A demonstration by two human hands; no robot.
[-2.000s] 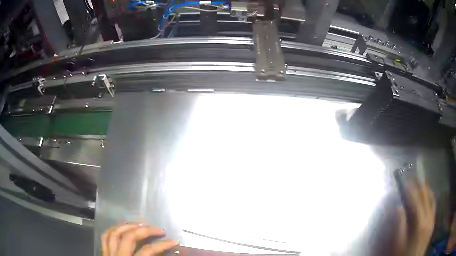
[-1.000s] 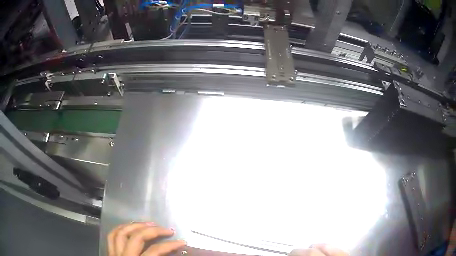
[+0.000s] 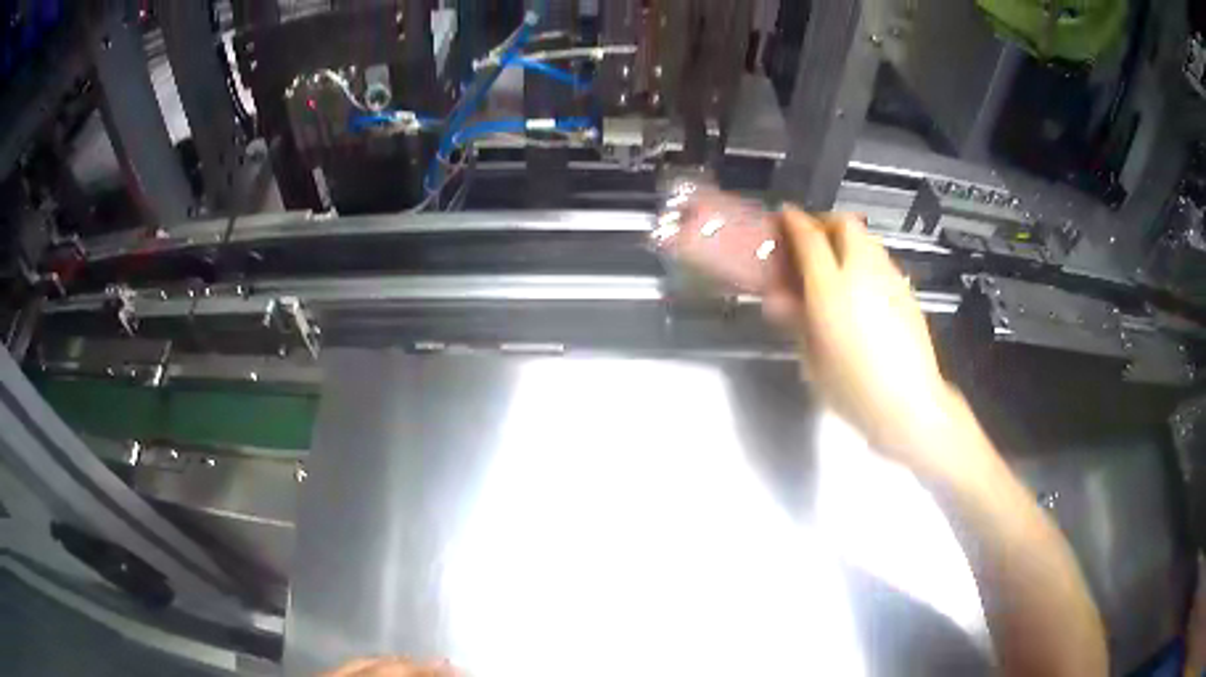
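Note:
My right hand point(image 3: 860, 324) reaches forward over the far edge of the bench and grips a small flat reddish plate point(image 3: 727, 241) with shiny spots. The plate is blurred and is held over the linear rail point(image 3: 503, 288), where the metal block was seen. I cannot tell if it touches the rail. My left hand point(image 3: 390, 668) is at the bottom edge, mostly cut off; only the top of the fingers shows, and what it holds is hidden.
The steel bench point(image 3: 384, 529) has strong glare. A dark stack of fixture plates point(image 3: 1058, 370) stands at the right beside the rail. A green conveyor belt point(image 3: 225, 414) lies at the left. Blue tubing point(image 3: 456, 126) hangs behind the rail. A lime-green item point(image 3: 1051, 27) shows top right.
My right hand has moved from the bottom edge up to the rail, with the reddish plate in it. The view has tilted up, and my left hand is now mostly out of the picture.

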